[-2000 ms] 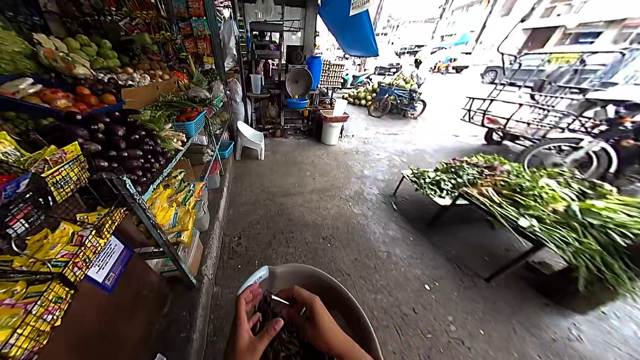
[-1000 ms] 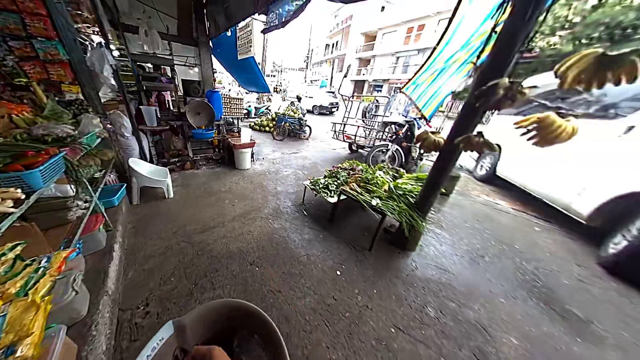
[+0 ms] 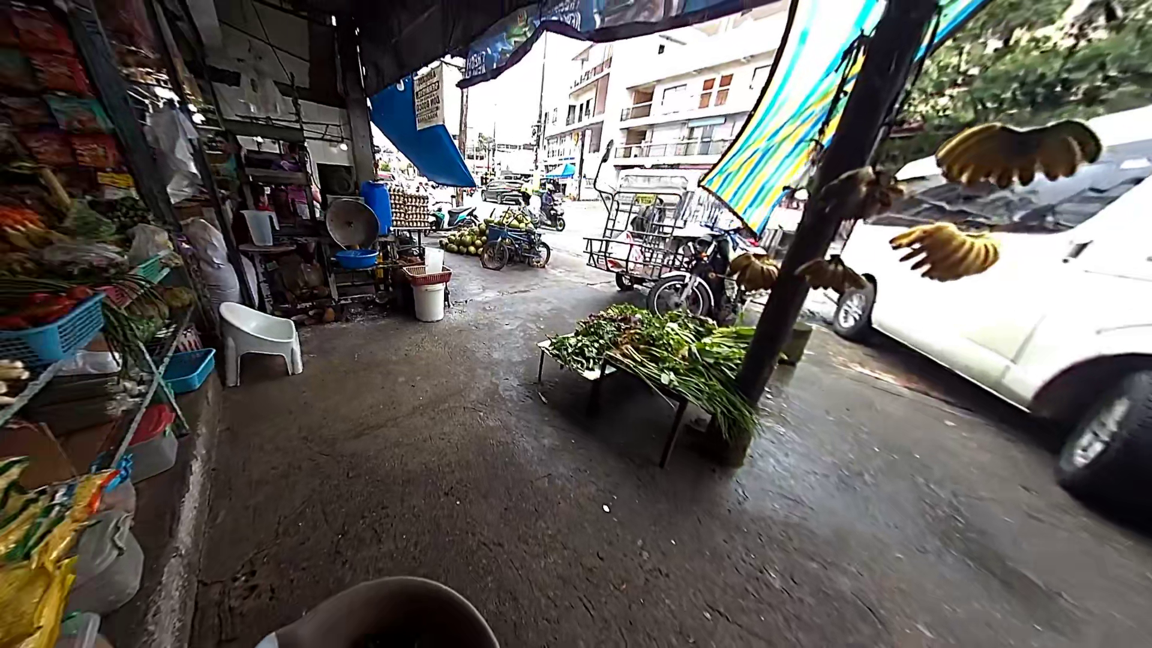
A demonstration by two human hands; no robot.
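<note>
The rim of a round tub (image 3: 396, 598) shows at the bottom edge of the head view, its inside dark and mostly cut off by the frame. Neither of my hands is in the picture, so what they hold or touch is hidden. Ahead and to the right of the tub, a low table (image 3: 673, 430) bears a heap of leafy green vegetables (image 3: 661, 346). On the left, yellow packets (image 3: 40, 558) lie beside clear plastic containers (image 3: 108, 558).
A white plastic chair (image 3: 261, 337) stands by the left shelves, near a blue basket (image 3: 189, 369). A dark post (image 3: 823, 193) rises beside the greens, with banana bunches (image 3: 949, 250) hanging near it. A white vehicle (image 3: 999, 333) is at the right. A white bucket (image 3: 429, 301) stands farther back.
The view has swung right and up. Both hands, seen over the tub two seconds ago with a small, thin item between the fingers, are now out of the frame.
</note>
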